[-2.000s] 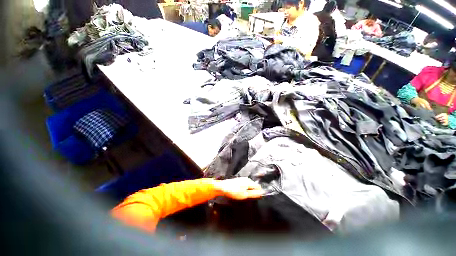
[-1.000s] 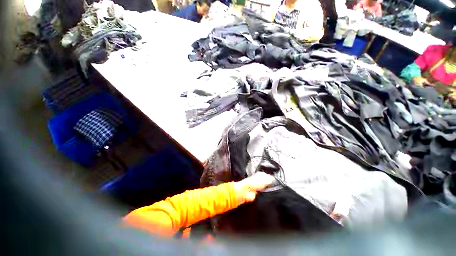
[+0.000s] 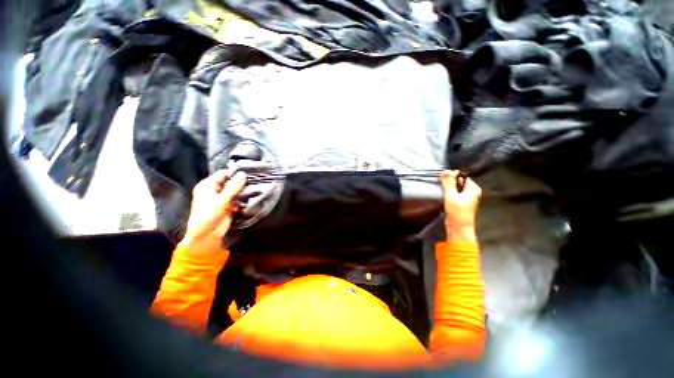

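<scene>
A denim jacket (image 3: pixel 332 111) lies in front of me, its pale grey inside face up and a dark part hanging toward my body. My left hand (image 3: pixel 214 203) grips a stitched edge (image 3: pixel 340 174) at its left end. My right hand (image 3: pixel 461 193) grips the same edge at its right end, and the edge is stretched straight between them. A small dark thing shows at my right fist; I cannot tell what it is.
Dark jackets with a yellow patch (image 3: pixel 222 22) lie behind the jacket. A dark jacket heap (image 3: pixel 547 96) is at the right. Dark garments with gold dots (image 3: pixel 81 111) lie at the left on the white table (image 3: pixel 111 177).
The view has swung down and toward the jacket. Both hands now show, pulling the edge taut; earlier only one orange-sleeved arm was in view. The other people are out of view.
</scene>
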